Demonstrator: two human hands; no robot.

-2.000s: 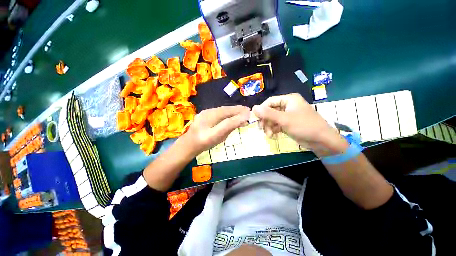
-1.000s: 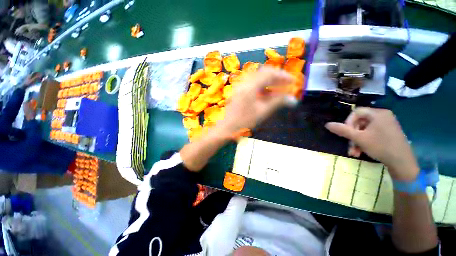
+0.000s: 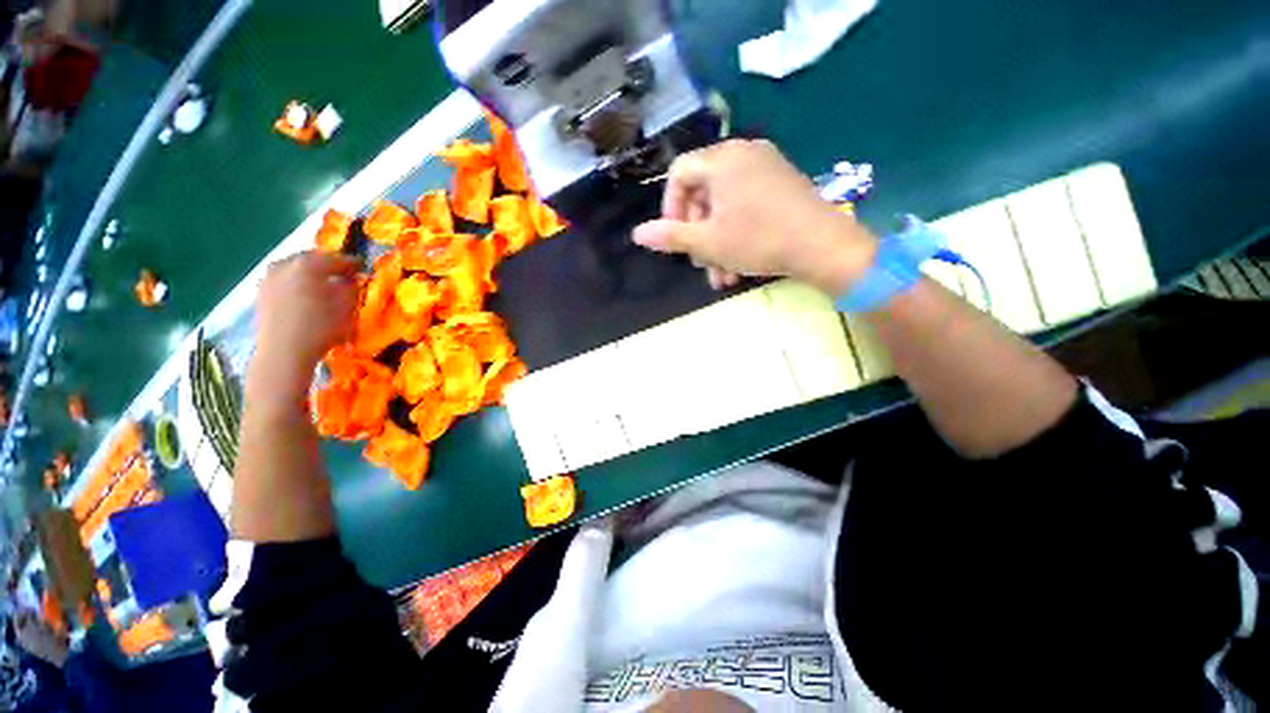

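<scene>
Bright-orange housings (image 3: 432, 314) lie heaped on the green bench, left of the black mat (image 3: 599, 286). My left hand (image 3: 309, 314) is at the heap's left edge, fingers bent down and blurred; whether it holds a housing cannot be told. My right hand (image 3: 738, 216) is over the mat's right part, in front of the white screw feeder (image 3: 578, 91), with curled fingers; its fingertips are partly hidden and no held thing is clear. A blue circuit board (image 3: 845, 181) shows just behind the right hand. One orange housing (image 3: 549, 500) lies at the bench's front edge.
A pad strip (image 3: 669, 390) with bare backing at left runs along the front. White tissue (image 3: 808, 35) lies right of the feeder. Stacked pad sheets (image 3: 213, 404), a tape roll (image 3: 169, 442) and a blue bin (image 3: 167, 547) are far left. A pale rail borders the green conveyor (image 3: 237, 209).
My left hand has moved left across the heap to its far edge. My right hand has stayed near the feeder since the last frame. The view has swung, and the electric screwdriver is out of view.
</scene>
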